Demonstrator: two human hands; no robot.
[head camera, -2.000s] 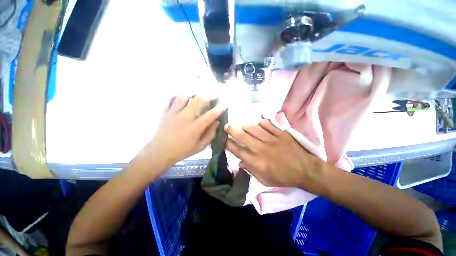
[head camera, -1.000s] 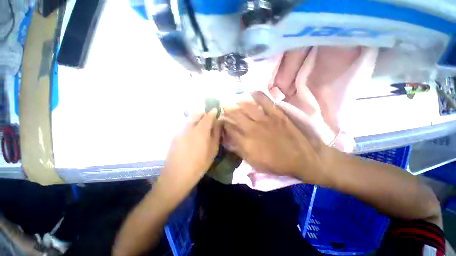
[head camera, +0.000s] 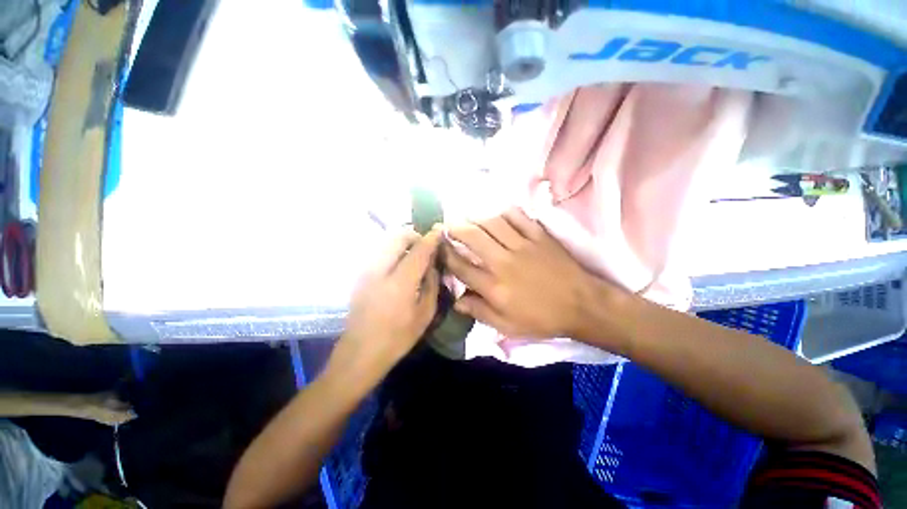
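The olive green band (head camera: 428, 206) runs from the glare below the needle area down between my hands, and its lower part hangs at the table edge. The pale pink garment (head camera: 646, 179) lies bunched right of the needle and under my right hand. My left hand (head camera: 396, 288) pinches the band's left side between thumb and fingers. My right hand (head camera: 517, 273) lies on the pink cloth, fingertips at the band's right edge. The presser foot and needle area (head camera: 477, 119) is above the fingertips, and glare hides where the cloth meets it.
The white sewing machine head (head camera: 676, 60) spans the top. A black flat object (head camera: 169, 55) lies upper left, beside brown tape (head camera: 75, 189). Red-handled scissors (head camera: 17, 258) are far left. Snips (head camera: 811, 185) lie right. Blue baskets (head camera: 686, 418) stand below. Another person's hand (head camera: 104, 409) shows lower left.
My left hand has moved down and closer to my right hand since the oldest frame, and less of the band hangs visible. Another person's hand has come into view at lower left.
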